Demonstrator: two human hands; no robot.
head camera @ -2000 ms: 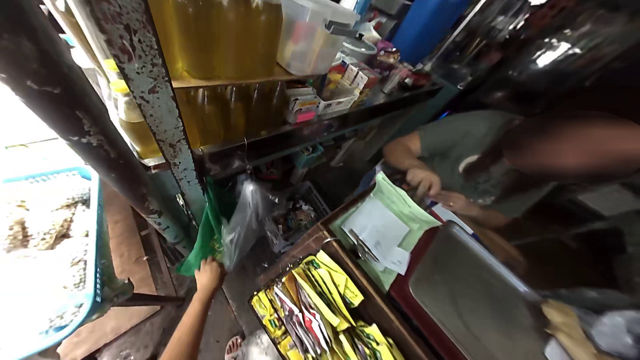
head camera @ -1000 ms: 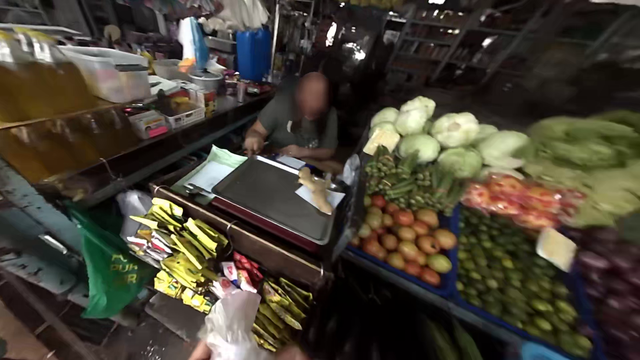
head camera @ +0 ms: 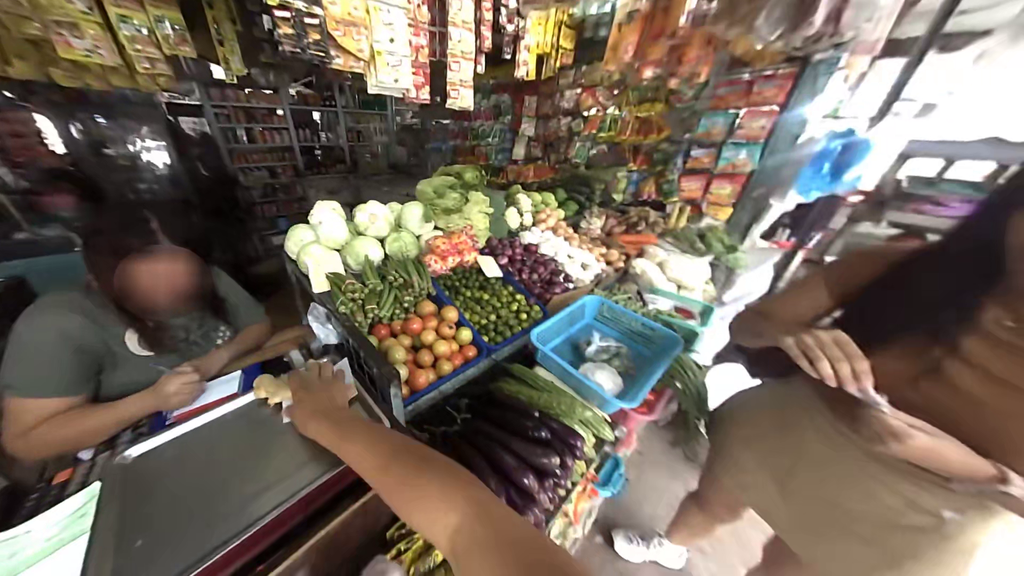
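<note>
My right hand (head camera: 322,398) reaches from the bottom of the view to the far right corner of the grey tray (head camera: 216,480). Its fingers are curled over a piece of ginger root (head camera: 273,389), whose left end shows beside the hand while the rest is covered. A white paper or card (head camera: 347,374) lies partly under the same hand. My left hand is outside the view. Whitish plastic (head camera: 382,566) shows at the bottom edge, and what holds it is hidden.
A person (head camera: 136,352) sits behind the tray, hand by a notepad (head camera: 216,396). Tomatoes (head camera: 424,344), green citrus (head camera: 490,304), eggplants (head camera: 512,448) and a blue basket (head camera: 606,352) lie to the right. Another person (head camera: 832,448) stands at far right. A pale green sheet (head camera: 52,532) is at lower left.
My right hand has come onto the ginger, which lay uncovered on the tray one second ago. Earlier, my left hand was at a green bag. The view has swung far right.
</note>
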